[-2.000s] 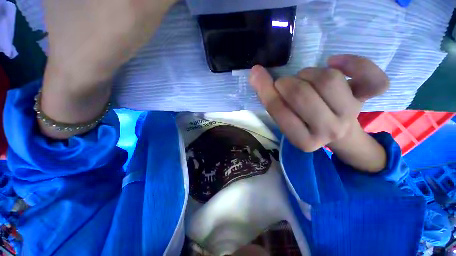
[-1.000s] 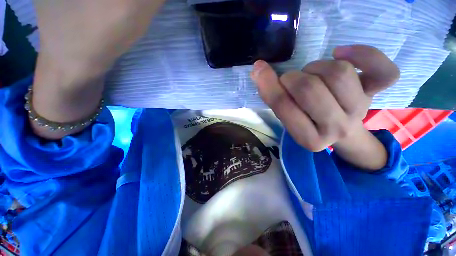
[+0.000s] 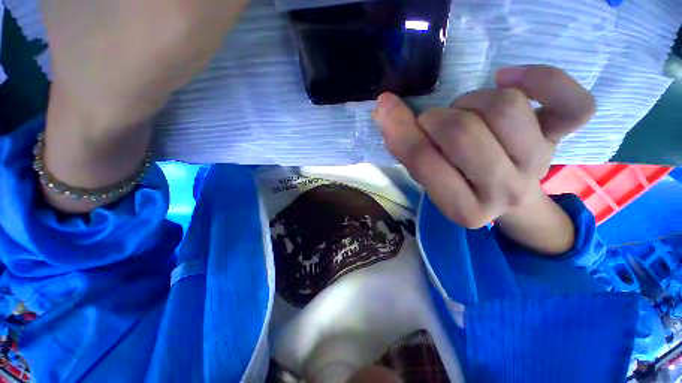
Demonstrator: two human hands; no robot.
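Note:
A black glossy smartphone [image 3: 374, 56] lies on the white ribbed bench mat [image 3: 247, 112], its far end cut off by the top edge. A pale strip [image 3: 321, 4] crosses the phone at the top edge; I cannot tell if it is film or liner. My right hand [image 3: 486, 142] has its index fingertip at the phone's near edge, the other fingers curled, nothing seen in it. My left hand [image 3: 142, 52] is at the upper left, blurred, with its fingers beyond the top edge.
A red tray [image 3: 606, 191] shows below the bench's near edge at the right. The dark green bench [image 3: 654, 127] shows beside the mat. A small blue thing is at the top right edge. A white piece is at the far left edge.
Since two seconds ago the phone's near edge and the pale strip have shifted slightly up in view. My left wrist has moved slightly left. My right index fingertip stays at the phone's near edge.

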